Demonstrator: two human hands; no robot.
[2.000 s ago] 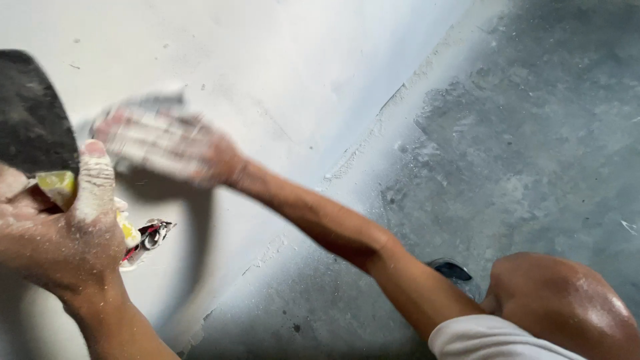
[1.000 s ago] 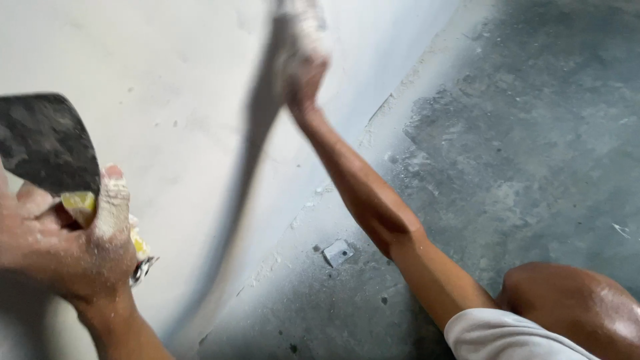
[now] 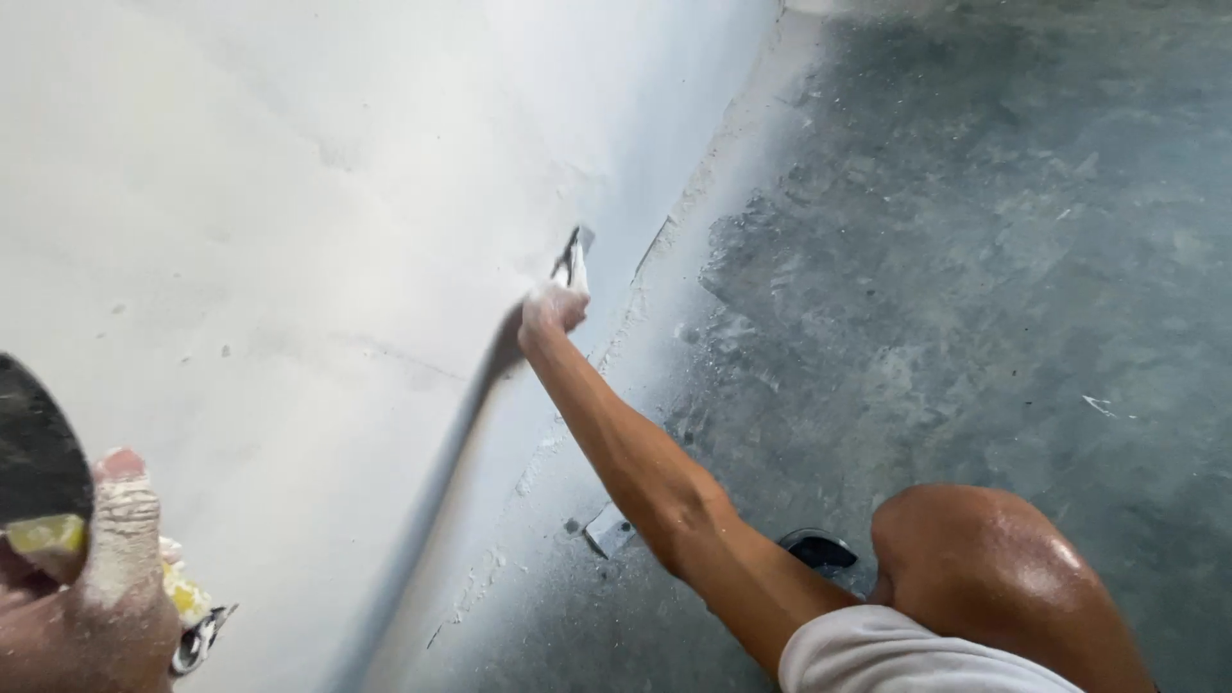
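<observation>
My left hand (image 3: 111, 587), coated with white powder, grips a dark-bladed putty knife (image 3: 38, 443) with a yellow part by the thumb, at the lower left. Below the thumb, something yellow and white with a dark, shiny piece (image 3: 197, 640) sticks out of the same hand; its kind is unclear. My right hand (image 3: 555, 310) is stretched out at the middle of the view, close to the white wall (image 3: 289, 192), shut on a thin scraper-like tool (image 3: 575, 258) caked in white. Its fingers are partly hidden by the hand's back.
A rough seam of white residue (image 3: 635, 298) runs along the wall's foot. Beyond it lies the grey concrete floor (image 3: 962, 289), smeared with white. A small pale flat piece (image 3: 608, 531) lies on the floor beside my forearm. My bent knee (image 3: 991, 568) and a dark object (image 3: 818, 549) are at the lower right.
My right hand swept from beside my left hand across to the upper middle, and is now lower, near the wall's foot. My left hand sits lower in view, still holding the putty knife.
</observation>
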